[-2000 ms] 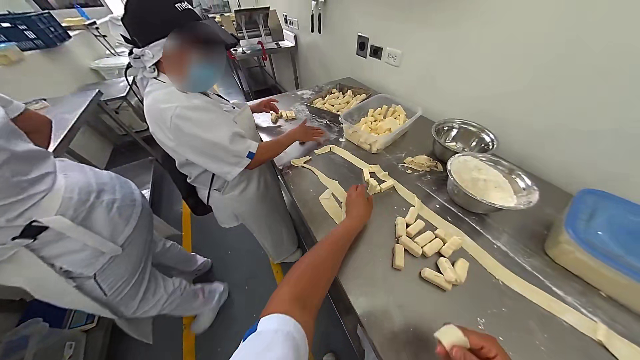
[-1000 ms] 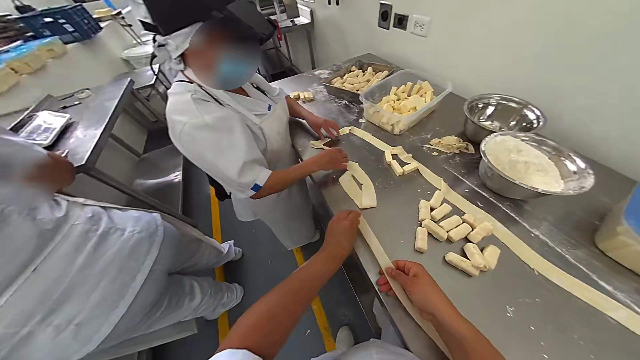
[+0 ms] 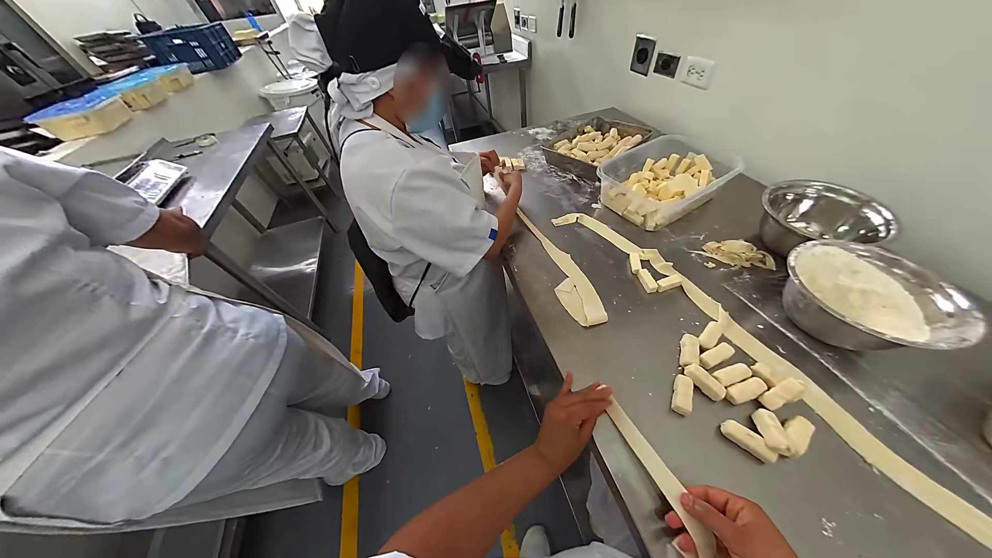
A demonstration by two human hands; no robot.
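Observation:
A narrow dough strip (image 3: 647, 457) runs along the front edge of the steel table between my hands. My left hand (image 3: 572, 422) has its fingertips on the strip's far end. Lower right, my right hand (image 3: 725, 523) pinches the strip between thumb and fingers. Several wrapped dough pieces (image 3: 732, 375) lie to the right, beside a long dough strip (image 3: 860, 442). Farther back, cut white sticks (image 3: 657, 282) rest by that long strip. A co-worker's hands (image 3: 505, 177) hold another dough strip (image 3: 570, 267) whose near end lies folded on the table.
Behind stand a clear plastic tub (image 3: 670, 209) of white sticks, a metal tray (image 3: 570, 159) of dough pieces, an empty steel bowl (image 3: 829, 209) and a steel bowl of flour (image 3: 860, 294). Dough scraps (image 3: 736, 254) lie near the bowls. Two co-workers stand at the left.
My right hand, which held a dough piece two seconds ago, is now on a dough strip. My left hand has left the white sticks. The co-worker's hands have moved back, holding a strip.

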